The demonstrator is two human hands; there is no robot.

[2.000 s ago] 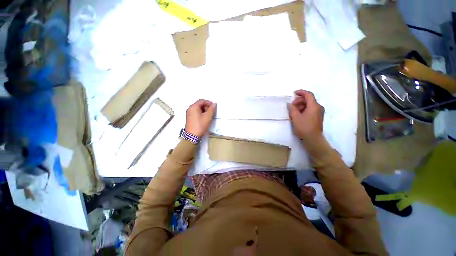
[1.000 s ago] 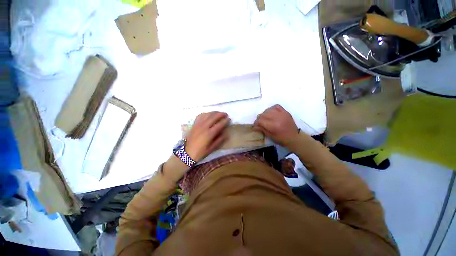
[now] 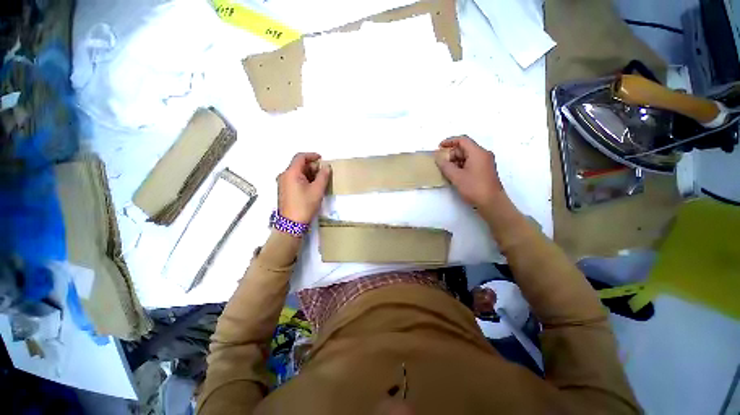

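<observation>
A khaki fabric strip (image 3: 388, 173) lies level across the middle, held at both ends. My left hand (image 3: 304, 188) pinches its left end between thumb and fingers. My right hand (image 3: 472, 170) pinches its right end. What lies under the strip is hidden. A second khaki strip or low pile (image 3: 385, 244) lies near the table's front edge, apart from the held one. At the left are a slanted khaki strip bundle (image 3: 180, 166) and a white-topped strip stack (image 3: 212, 223) beside it.
White sheets (image 3: 377, 71) lie over a brown holed piece (image 3: 274, 79) at the far middle, near a yellow marked strip (image 3: 258, 22). An iron (image 3: 621, 121) sits on its metal tray (image 3: 572, 188) at the right. A large khaki pile (image 3: 91, 235) is at the far left.
Both hands have moved away from my body with a khaki strip between them. It lies where a white strip showed before. The near khaki pile is uncovered again.
</observation>
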